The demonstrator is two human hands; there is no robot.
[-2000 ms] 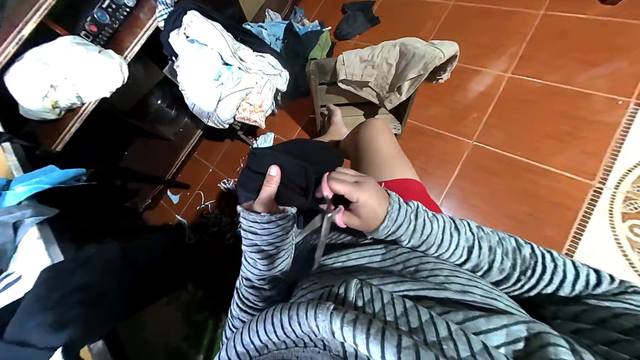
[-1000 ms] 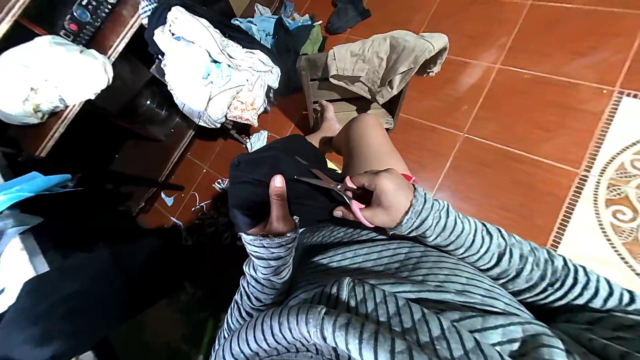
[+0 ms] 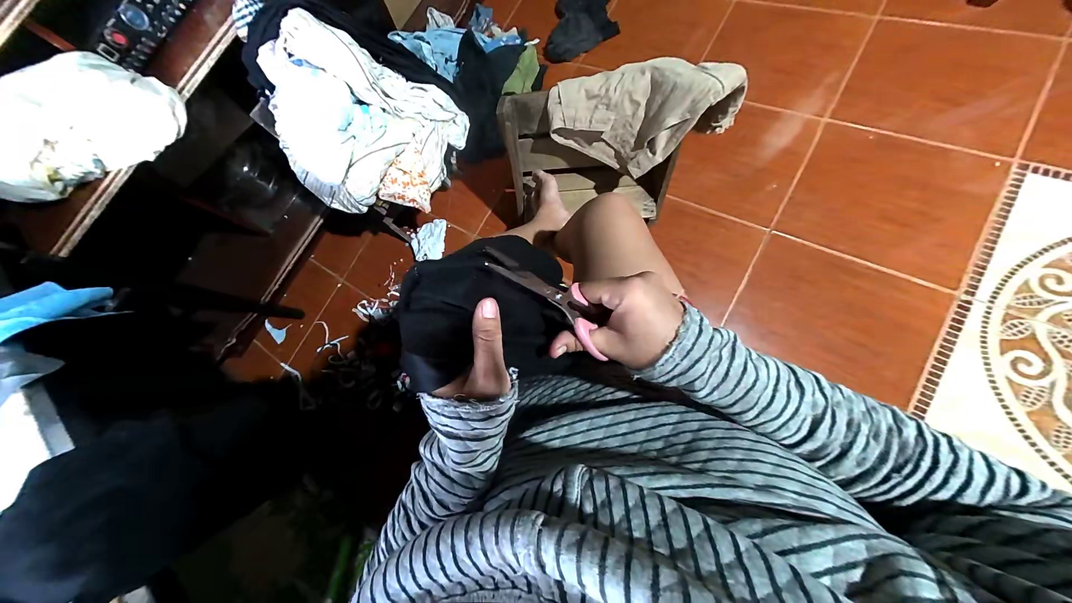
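Black cloth lies bunched over my lap, near the bare knee. My left hand grips its near edge, with the thumb on top and the other fingers hidden beneath the cloth. Pink-handled scissors are in my right hand, its fingers at the handle loops. Their blades lie slightly apart over the top of the black cloth and point to the upper left. Whether any cloth is between the blades I cannot tell.
A wooden crate with a beige garment over it stands beyond my knee. White clothes are piled at upper left, near a shelf with a white bundle and remote control. Cloth scraps litter the tiled floor.
The scissors have swung from pointing down toward my body to lying over the black cloth, blades pointing away. My left thumb now points up on the cloth.
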